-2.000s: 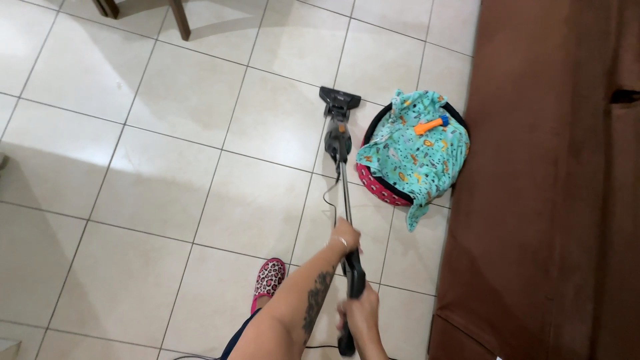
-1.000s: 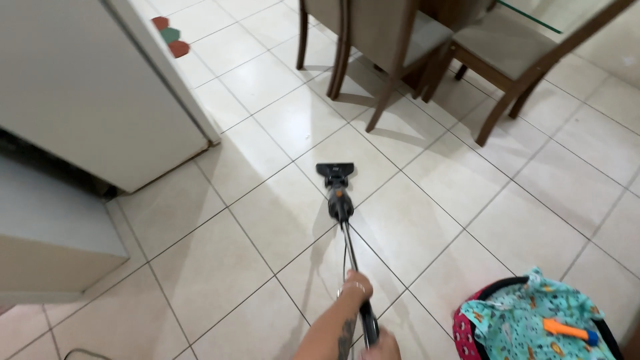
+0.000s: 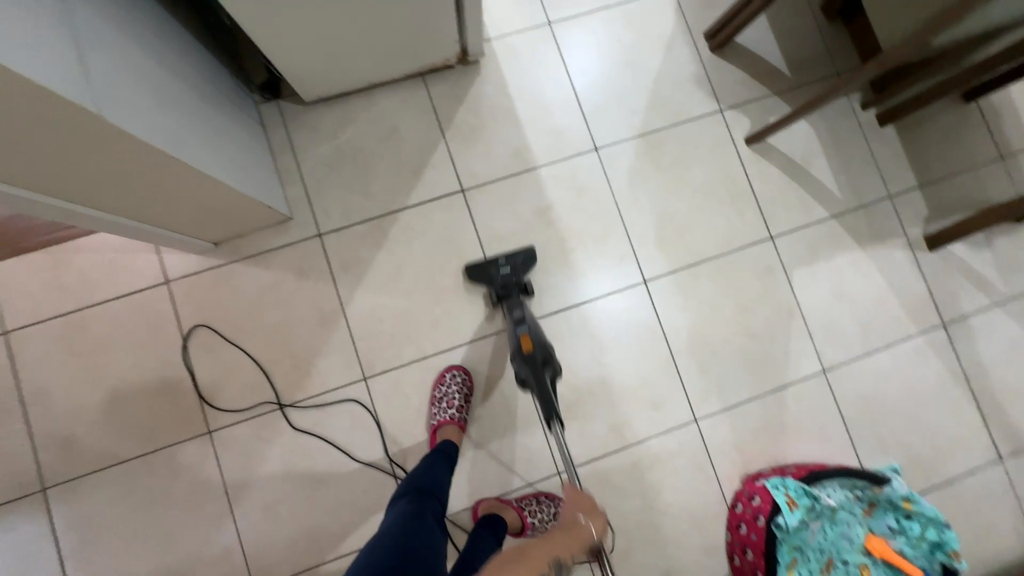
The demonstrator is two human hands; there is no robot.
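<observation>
My left hand [image 3: 582,518], with a bracelet at its wrist, is closed around the metal tube [image 3: 566,456] of an upright stick vacuum cleaner near the bottom edge. The dark grey vacuum body [image 3: 534,356] has an orange button. Its black floor head [image 3: 502,270] lies on the tiles at the middle of the view, tilted slightly. My right hand is out of view, and so is the top handle. A thin black power cord [image 3: 276,402] lies looped on the floor to the left and runs behind my leg.
My feet wear pink leopard-print slippers [image 3: 452,396]. A pink round basket or pet bed [image 3: 748,516] holds a turquoise patterned cloth [image 3: 856,528] with an orange object [image 3: 892,554], lower right. Wooden chair legs [image 3: 840,92] stand upper right; a white cabinet or appliance [image 3: 360,40] and a pale partition [image 3: 144,152] are upper left.
The view has swung left and down, showing my legs and the looped cord. My right hand, on the handle two seconds ago, has left the view. My left hand still holds the tube.
</observation>
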